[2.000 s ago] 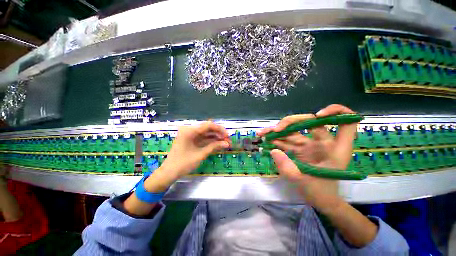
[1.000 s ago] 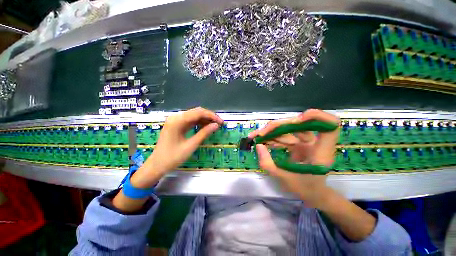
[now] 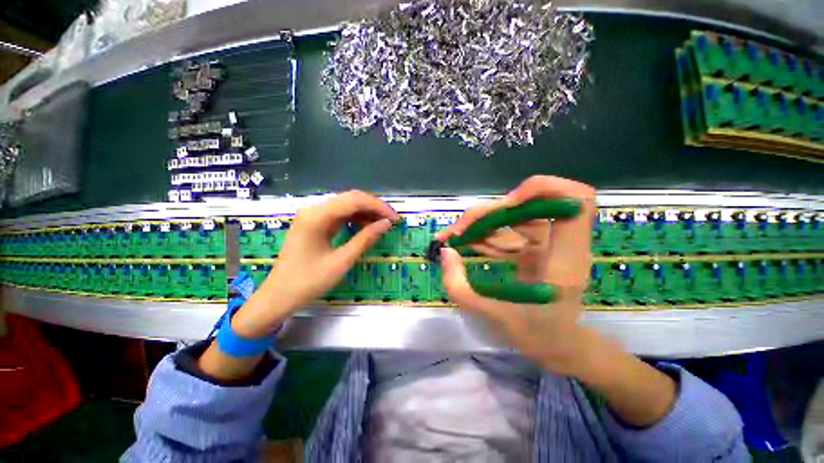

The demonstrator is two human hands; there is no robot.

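Green circuit board panels (image 3: 181, 242) lie in a long double row nearest me. My left hand (image 3: 330, 244) is over the row, thumb and index fingertips nearly together at the upper boards; whether a small part is between them is too small to tell. A blue wrist strap (image 3: 242, 339) is on that wrist. My right hand (image 3: 533, 271) holds diagonal cutters (image 3: 524, 217) with green handles spread apart. Their dark jaws point left, over the boards' middle, just right of my left fingertips. The fingers hide part of the jaws and the boards beneath.
A large heap of silver components (image 3: 456, 77) lies on the dark green mat (image 3: 388, 167) behind the row. White and dark blocks (image 3: 210, 172) stand left of it beside thin clear strips. Stacked panels (image 3: 754, 95) are at right, a grey translucent bag or tray (image 3: 52, 145) far left.
The view has shifted, so the heap sits higher and slightly left. My right hand and the cutters have moved left, closer to my left hand. My left fingertips stay at the upper boards.
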